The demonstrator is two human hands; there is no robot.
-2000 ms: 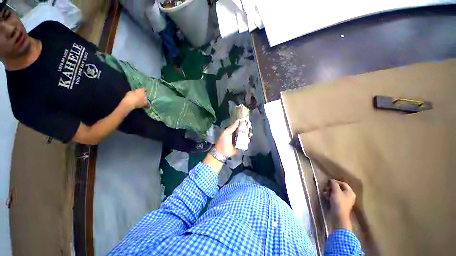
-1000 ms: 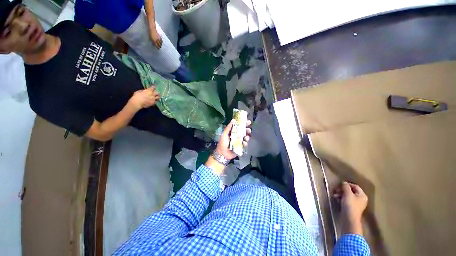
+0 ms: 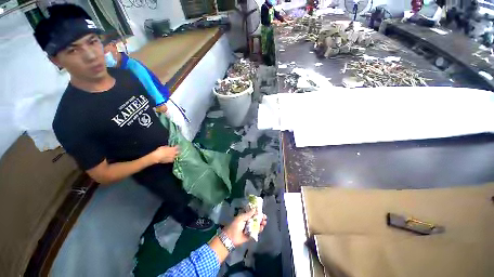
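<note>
My left hand, with a watch at the wrist, holds a small whitish packet or roll with yellow-green marks, over the floor left of the table. My right hand is out of the picture. Brown fabric lies on the table at the lower right, with a second ply edge or fold across it. A dark cloth weight with a yellow part lies on the fabric. A white underlay strip shows along the fabric's left side.
A person in a black shirt stands at the left holding a green woven sack. A person in blue is behind. Folded white paper or cloth crosses the dark table. A scrap-filled white bucket stands on the scrap-littered floor.
The view has tilted up, showing the room's far end. My right hand has left the picture. My left hand still holds the packet, now lower in view.
</note>
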